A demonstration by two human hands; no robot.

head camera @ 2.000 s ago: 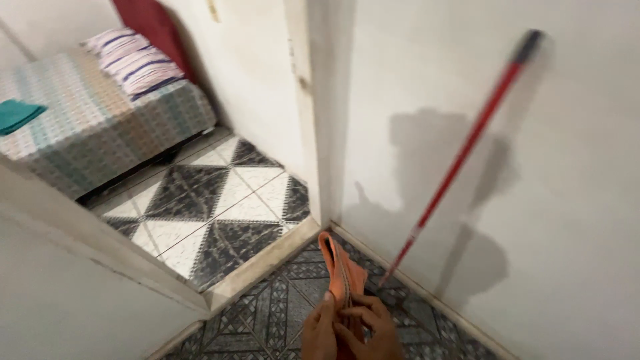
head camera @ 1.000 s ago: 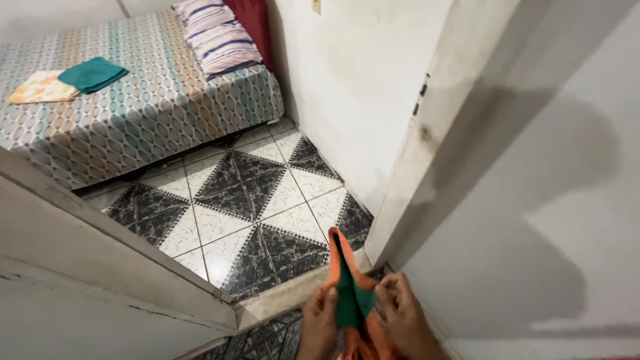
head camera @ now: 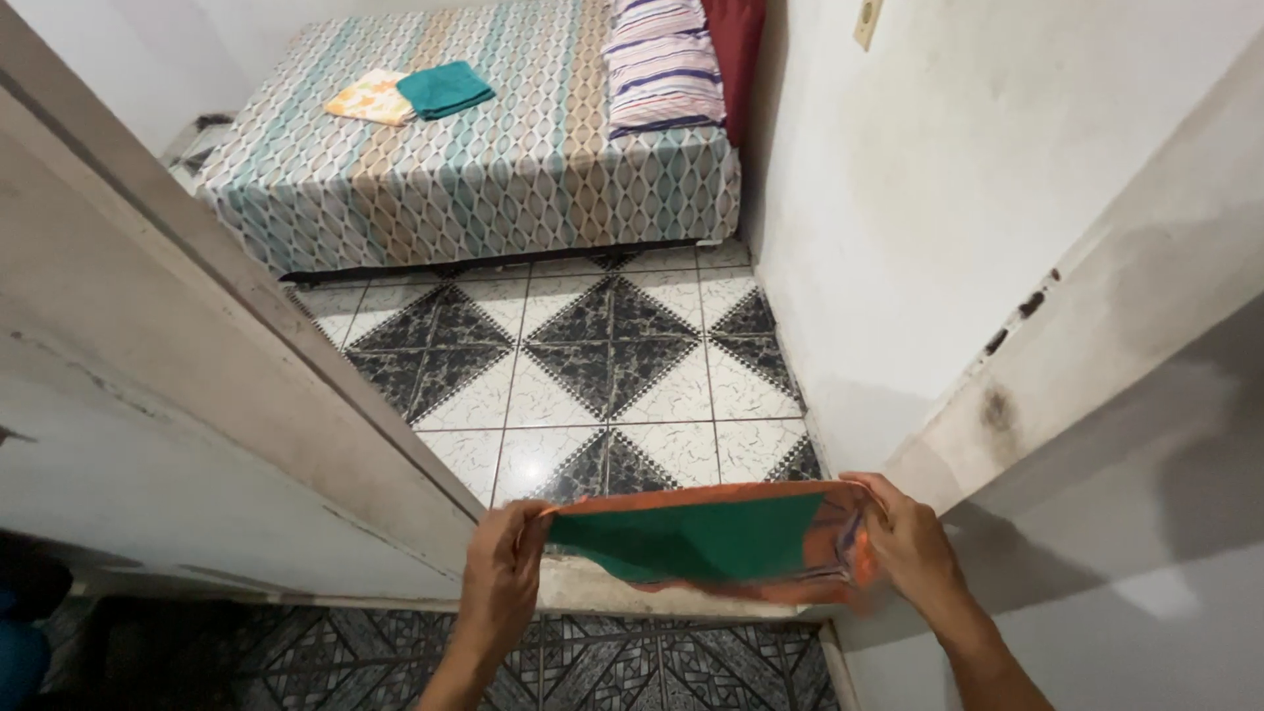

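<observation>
An orange cloth item with a green inner face [head camera: 691,538] is stretched between my two hands in the doorway, low in the view. My left hand [head camera: 506,563] pinches its left end, and my right hand [head camera: 904,538] grips the right end, where the cloth is crumpled and blurred. Whether it is a bag or a garment, I cannot tell. Beyond it, on the bed, lie a folded teal cloth [head camera: 444,89] and a yellow-and-white patterned cloth [head camera: 370,97], side by side and touching.
A bed with a patterned cover [head camera: 474,197] stands past the doorway, with striped pillows [head camera: 667,69] at its right end. The door frame [head camera: 296,346] is close on the left, a worn jamb [head camera: 1017,395] on the right. A raised threshold [head camera: 652,592] crosses the floor below the cloth.
My hands have moved apart and spread the orange and green cloth wide; it was bunched between them before. The view has turned toward the bedroom, and the red pole seen earlier is out of view.
</observation>
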